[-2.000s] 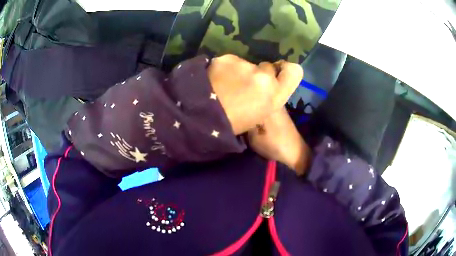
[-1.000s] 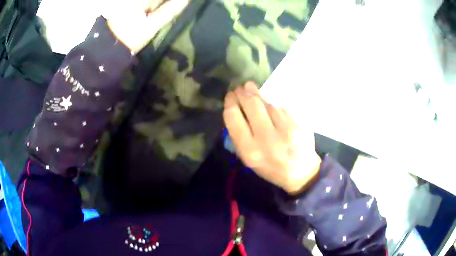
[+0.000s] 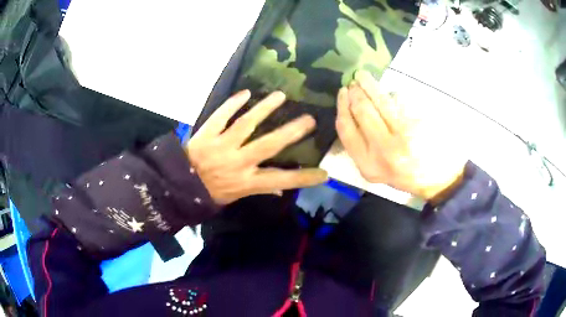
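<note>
A camouflage panel (image 3: 298, 56) in green, brown and black lies on the white table and runs off the top edge of the view. Its near end hangs towards my lap. My left hand (image 3: 245, 151) rests flat on the panel's near part with its fingers spread. My right hand (image 3: 388, 139) lies at the panel's right edge, palm down, fingers together and stretched out, the fingertips on the cloth. Neither hand grips the cloth visibly. My hands hide parts of the panel.
The white table (image 3: 167, 49) shows on both sides of the panel. A dark thread (image 3: 459, 99) runs across its right part to a small dark looped item (image 3: 539, 158). Small metal parts (image 3: 490, 20) are at the upper right. Black cloth (image 3: 105, 117) is heaped at the left.
The hands were crossed, then apart; now both lie on the panel. My left hand has come down and right from the upper left, and my right hand has moved up and right.
</note>
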